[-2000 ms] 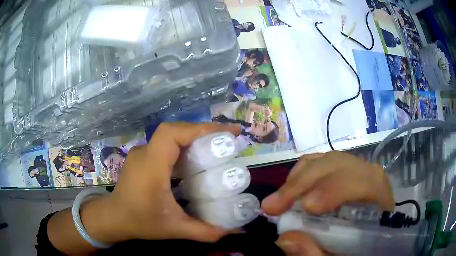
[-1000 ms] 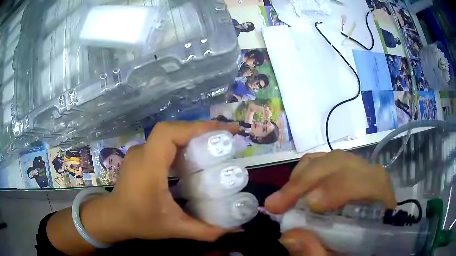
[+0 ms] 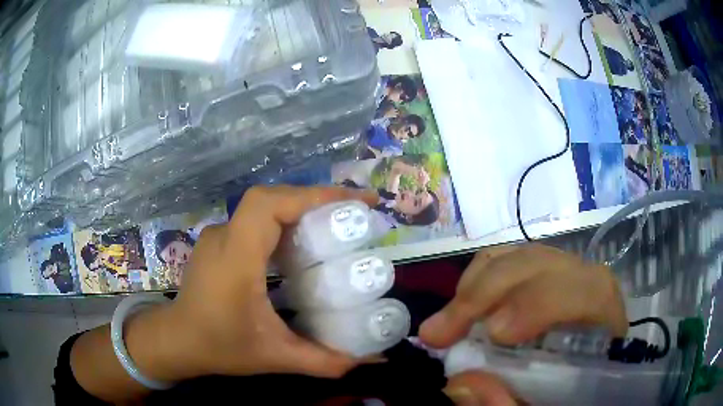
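My left hand [image 3: 230, 293] grips three white plastic housings [image 3: 329, 277] stacked one above another, their oval end faces turned to the right. My right hand [image 3: 531, 309] holds a clear dispensing syringe [image 3: 571, 379] with white contents, lying sideways. The syringe's small pinkish tip [image 3: 424, 344] points left, close to the lower right of the lowest housing; contact cannot be told. A green cap [image 3: 691, 357] sits at the syringe's rear, and a black cable [image 3: 652, 349] joins a clear piece on its side.
Stacked clear trays [image 3: 198, 119] stand at the upper left. A white paper sheet [image 3: 491, 135] with a thin black cord [image 3: 568, 127] lies right of them. Printed photos [image 3: 408, 190] cover the bench. Crumpled clear or white material [image 3: 480, 14] lies at the back. A clear hose [image 3: 626, 210] curves at right.
The three housings have shifted slightly up in my left hand's grip and tilted a little. A small gap now shows between the lowest end face and the syringe tip.
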